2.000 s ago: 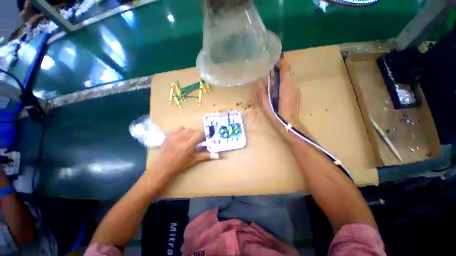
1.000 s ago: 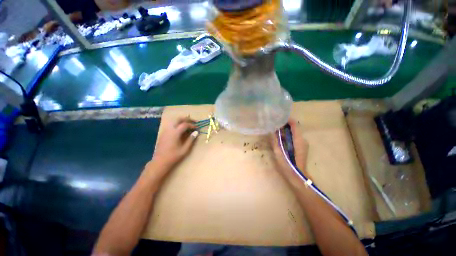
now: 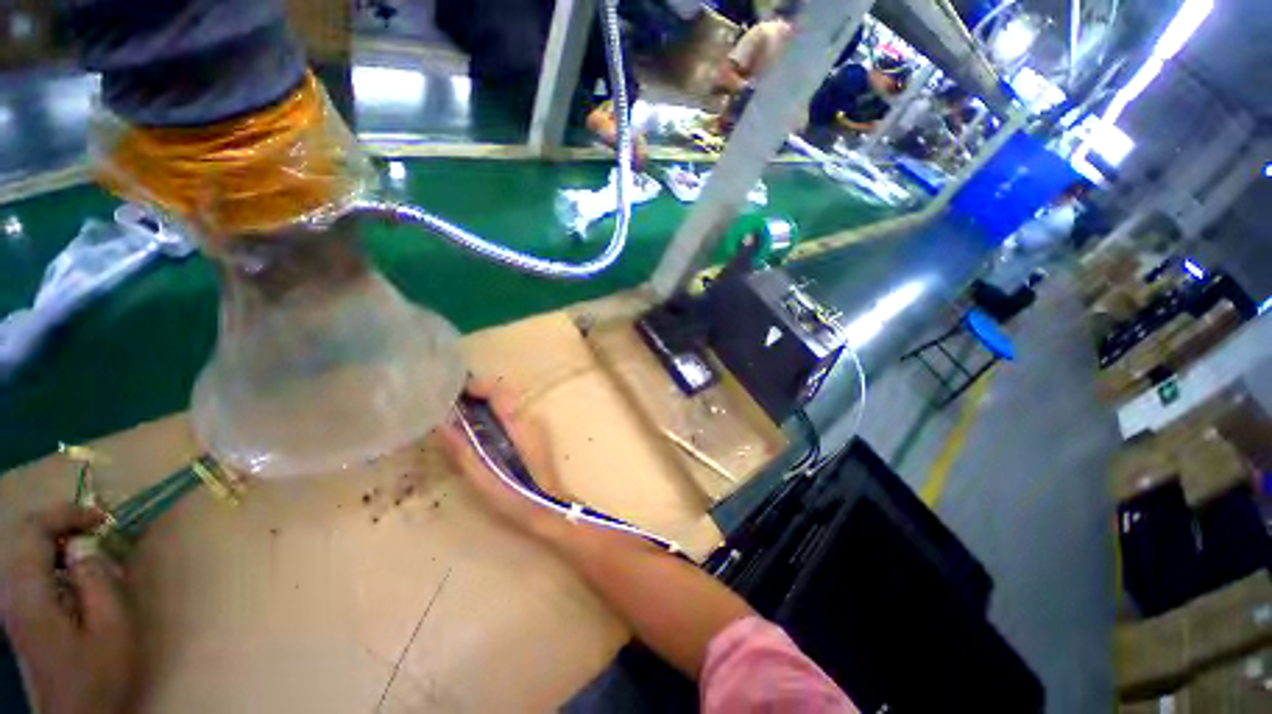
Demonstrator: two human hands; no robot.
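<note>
My left hand (image 3: 70, 593) is at the lower left, partly cut off by the frame edge, with its fingers on a bundle of green leads (image 3: 156, 499) with brass-coloured ends. My right hand (image 3: 500, 453) rests on the tan cardboard sheet (image 3: 321, 600) and holds the dark handle of the soldering iron (image 3: 491, 435); the tip is hidden by the clear hood. The iron's cord (image 3: 586, 516) runs over my right wrist. Dark specks (image 3: 391, 495) lie on the sheet between my hands.
The clear fume hood (image 3: 328, 384) hangs over the sheet's back edge. A cardboard tray (image 3: 670, 419) is at the right with a black box and a pale stick. A black station (image 3: 774, 339), solder reel (image 3: 765, 240) and black bin (image 3: 893, 586) stand beyond. People are at the far belt.
The view has swung right. The white housing seen two seconds ago is no longer in front of me; a bagged white cable lies on the green belt. My left hand has stayed at the green leads since one second ago.
</note>
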